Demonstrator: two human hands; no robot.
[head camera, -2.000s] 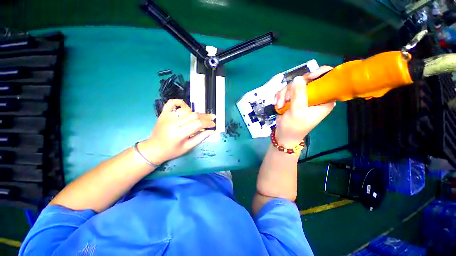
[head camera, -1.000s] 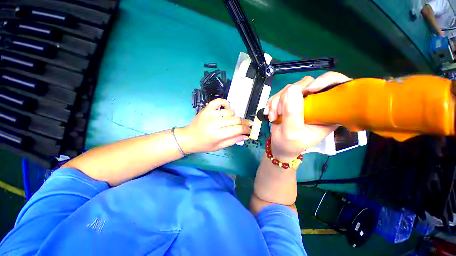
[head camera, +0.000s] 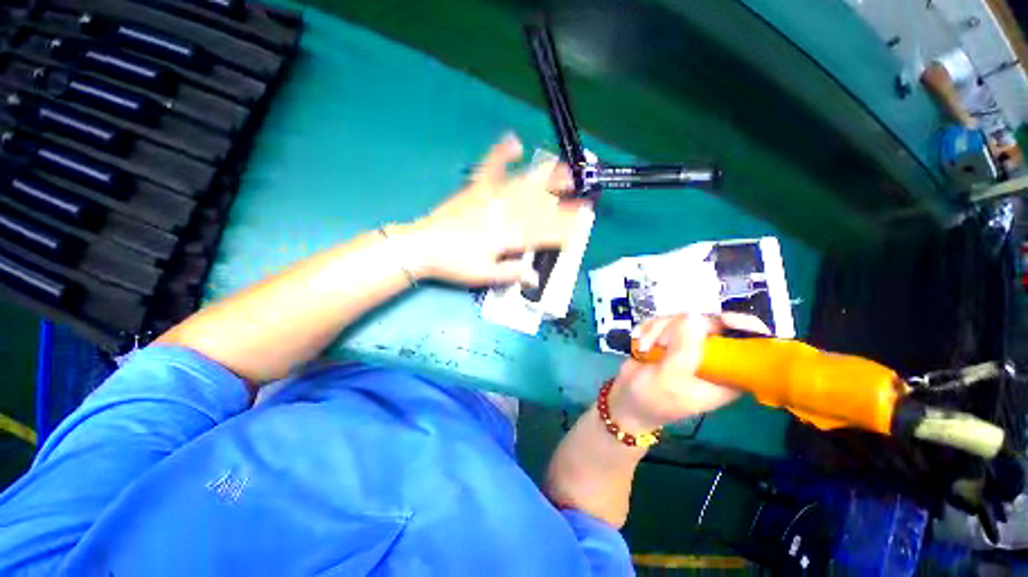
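The black three-legged stand (head camera: 648, 176) lies at the white fixture (head camera: 514, 309), two legs spread up and right from its hub. My left hand (head camera: 496, 223) is blurred, fingers apart, over the fixture and near the hub. It covers the third leg and most of the dark pile. I cannot tell whether it touches the stand. My right hand (head camera: 674, 366) is shut on the orange electric screwdriver (head camera: 795, 378). The driver's tip is at the lower left corner of the white screw feeder (head camera: 693, 271).
Black ribbed trays (head camera: 169, 147) holding dark rods stand at the left. Tiny dark bits lie along the bench's near edge. A dark green surface (head camera: 699, 101) runs behind. Another person's arm (head camera: 950, 96) shows at the upper right. Blue plastic (head camera: 885, 530) is at the lower right.
The right hand and screwdriver have moved from the fixture down and right to the feeder. The left hand has moved from the leg's near end up toward the hub, fingers spread. The view has shifted.
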